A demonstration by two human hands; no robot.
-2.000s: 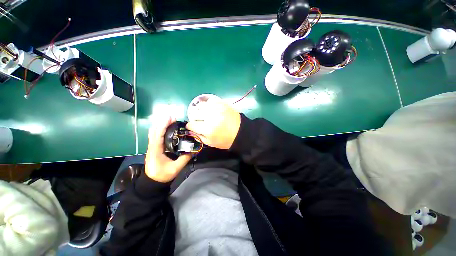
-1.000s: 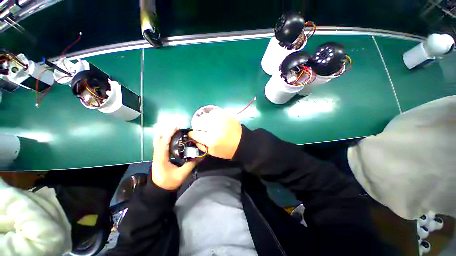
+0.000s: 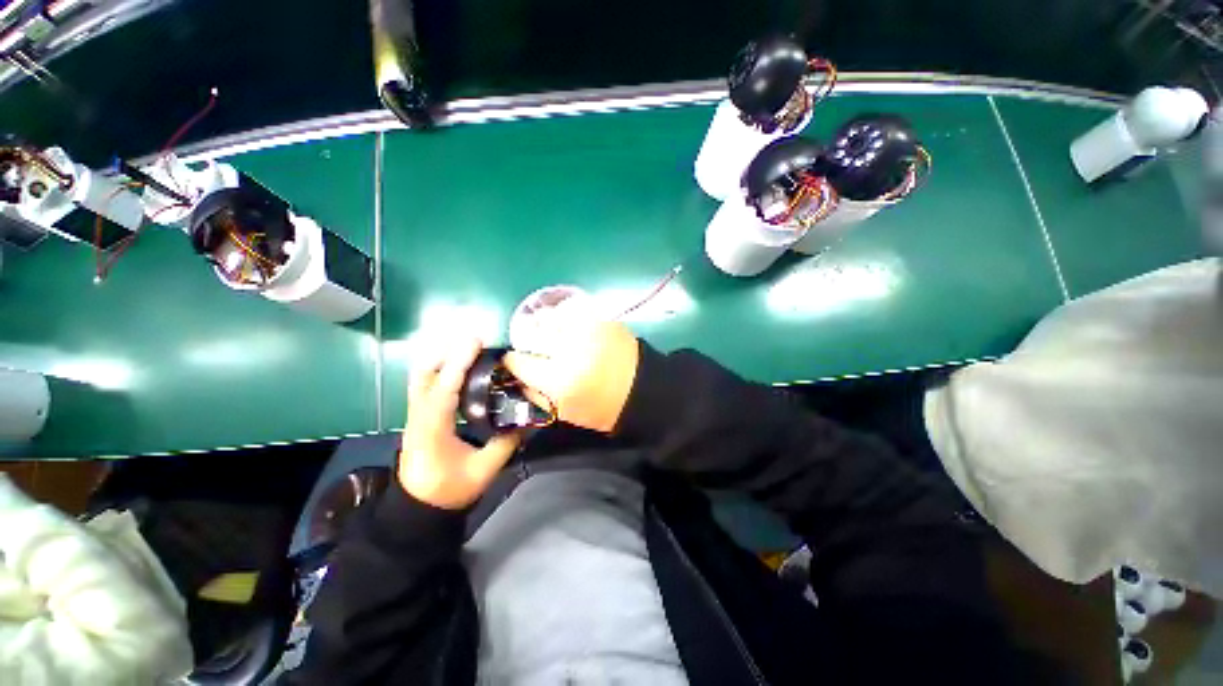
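Note:
My left hand (image 3: pixel 440 436) holds a black round head (image 3: pixel 479 394) from its left side, near the bench's front edge. The head's open side shows wires and a small white or silvery patch. My right hand (image 3: pixel 586 371) is at the head's upper right, its fingertips on the wires; what they pinch is hidden. A white housing (image 3: pixel 539 311) stands behind my right hand, partly covered by it. A thin lead wire (image 3: pixel 655 291) sticks out to the right of it.
Several black-headed white units (image 3: pixel 751 231) stand at the back right of the green bench (image 3: pixel 563 174). A part-built unit (image 3: pixel 315 272) and white bracket parts (image 3: pixel 81 194) are at left. A white unit (image 3: pixel 1127 138) is far right. People in light clothing (image 3: pixel 1093 402) sit on both sides.
The view has shifted a little, so the bench and units sit lower than in the earliest frame. My hands stay on the black head, which is tilted slightly differently.

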